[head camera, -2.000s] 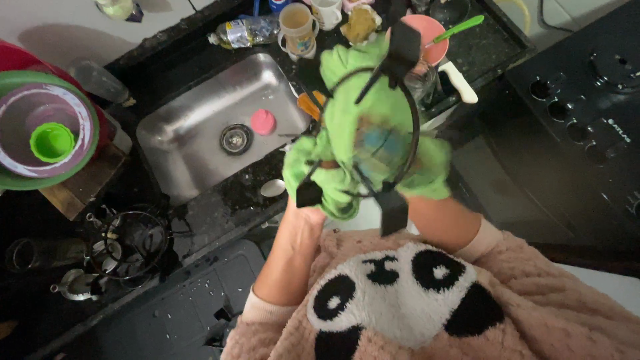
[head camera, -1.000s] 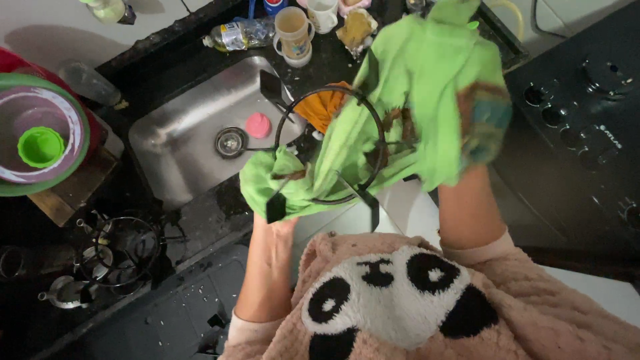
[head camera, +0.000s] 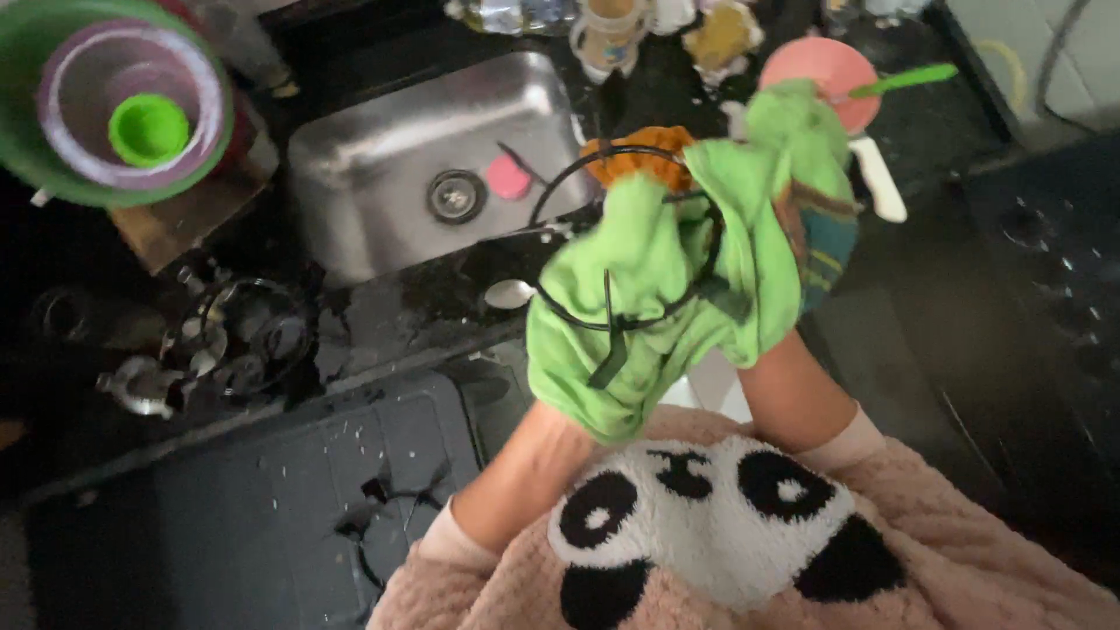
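Note:
A black metal stove-burner grate (head camera: 612, 325), ring-shaped with prongs, is held up in front of the sink inside a bunched green cloth (head camera: 656, 262). The cloth has brown stains and a printed patch at its right. My left hand (head camera: 560, 437) is under the cloth at the lower left of the ring; only its wrist and back edge show. My right hand (head camera: 783, 337) is covered by the cloth on the right side, and its fingers are hidden. An orange cloth (head camera: 643, 153) lies behind the ring. A spoon (head camera: 509, 295) rests on the counter to the left.
A steel sink (head camera: 367, 201) holds a pink round item (head camera: 507, 178). Nested basins (head camera: 210, 149) stand at upper left, above more grates (head camera: 254, 332). A pink bowl (head camera: 822, 66) with a green-handled utensil and a white-handled item (head camera: 878, 179) are at right. Another grate (head camera: 367, 525) lies on the dark stove at lower left.
The cloth's right part, spread out and raised a second ago, is now lower and gathered around the ring. The pink bowl, hidden then, shows again.

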